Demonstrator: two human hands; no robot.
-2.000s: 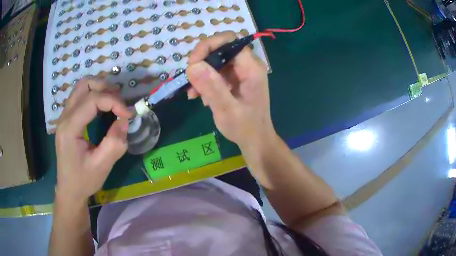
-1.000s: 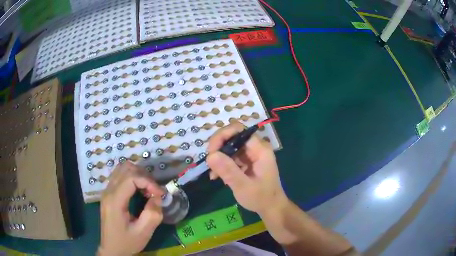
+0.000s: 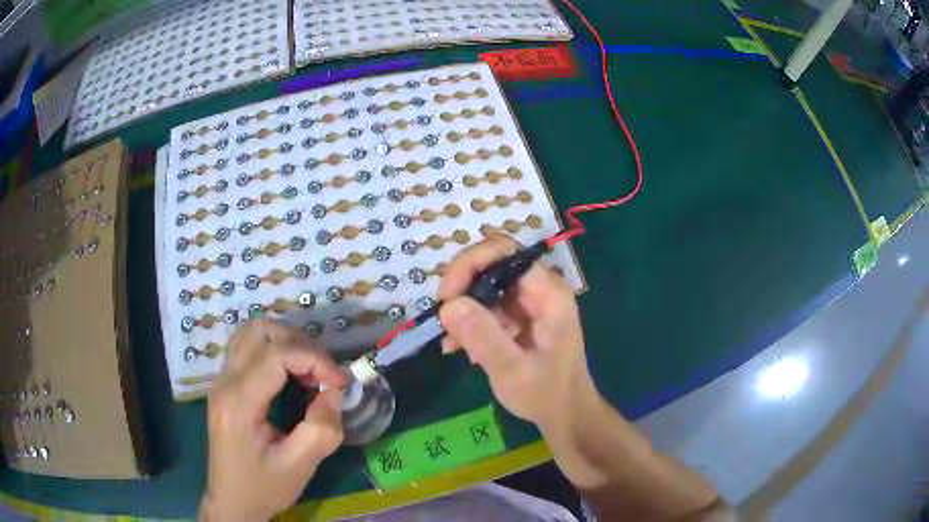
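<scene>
My right hand (image 3: pixel 520 331) holds the test probe (image 3: pixel 496 281), a pen-length tool wrapped in black with a red wire from its rear. Its cream-white tip block (image 3: pixel 364 369) is at the top of the round test fixture (image 3: pixel 369 410). My left hand (image 3: pixel 275 413) has thumb and forefinger closed at the fixture's upper left; whether a small component is between them is hidden. The white component tray (image 3: pixel 175 347) lies just beyond, with rows of tan cut-outs, many with silver parts. The green label (image 3: pixel 436 449) is right of the fixture.
A brown cardboard board (image 3: pixel 117 306) with small silver parts lies at the left. More white trays (image 3: pixel 183 76) lie at the far side, near a red label (image 3: pixel 530 63). The red test lead (image 3: pixel 634 153) curls across the green mat (image 3: pixel 713 204). Yellow tape (image 3: pixel 407 500) runs along the near edge.
The camera view has shifted, showing more of the far bench than two seconds ago. Both hands stay at the fixture, with the probe tip still beside the left fingertips.
</scene>
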